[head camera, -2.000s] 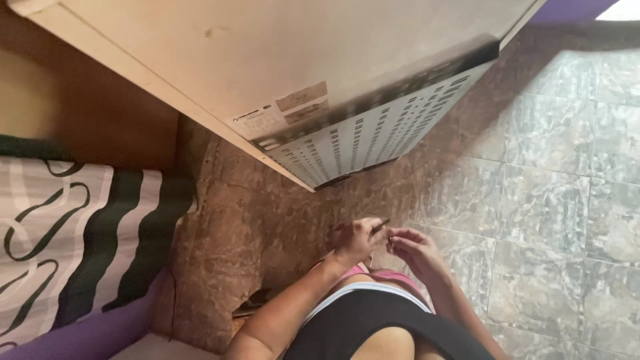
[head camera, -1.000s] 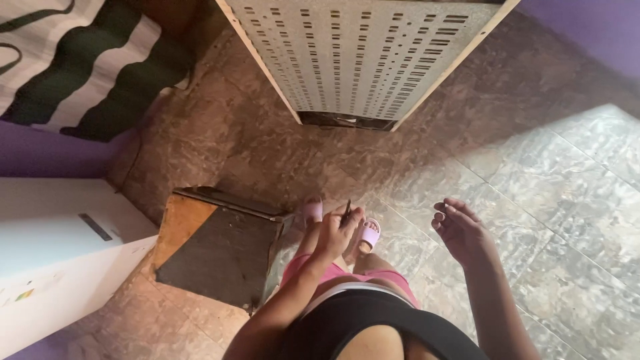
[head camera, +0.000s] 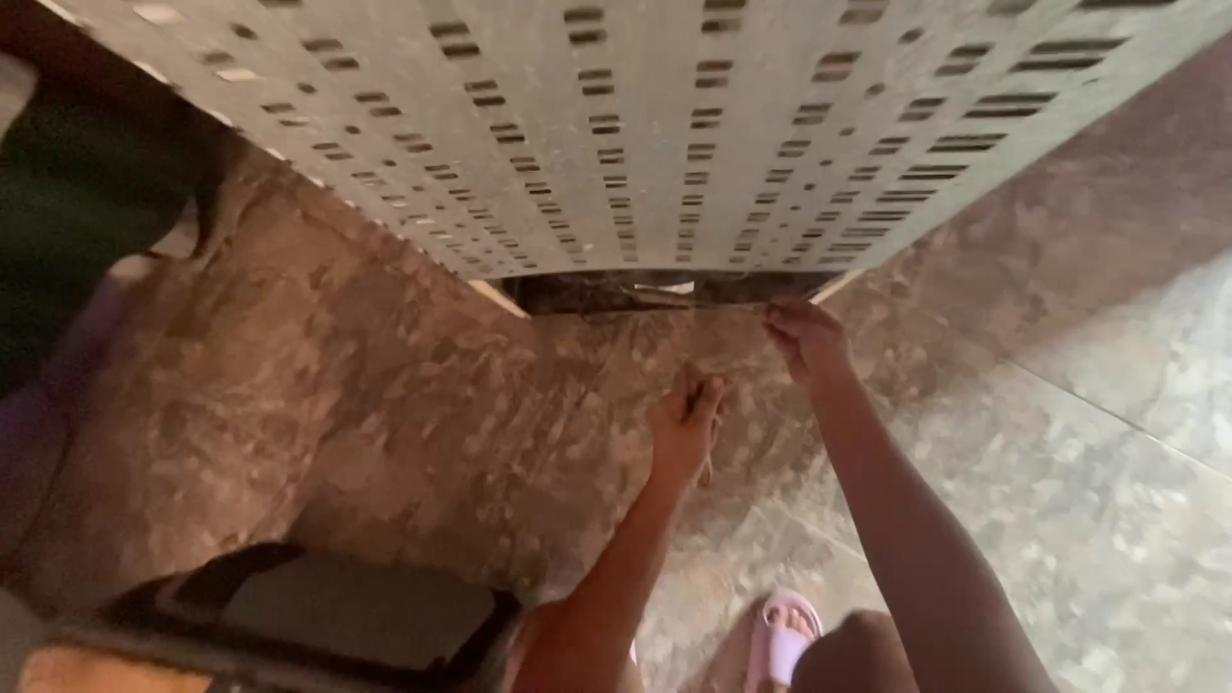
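The perforated metal back panel (head camera: 654, 144) of an upright cabinet-like appliance fills the top of the view, with a dark opening (head camera: 597, 292) along its lower edge. At the right end of that opening is my right hand (head camera: 807, 337), its fingertips pinched together by the bottom corner; whether they hold anything cannot be told. Lower and further left, my left hand (head camera: 688, 409) is closed around a small, thin dark object (head camera: 693, 390), too blurred to name. It is held over the floor, apart from the panel.
A dark chair or stool (head camera: 327, 606) with a worn seat stands at the bottom left. Dark and light patterned cloth (head camera: 87, 212) hangs at the left edge. My foot in a pink slide sandal (head camera: 789, 645) rests on the marbled tile floor (head camera: 385, 423).
The view has moved closer to the perforated panel. My right hand, held out away from the appliance one second ago, is now at the panel's lower right corner. My left hand has also come nearer the panel.
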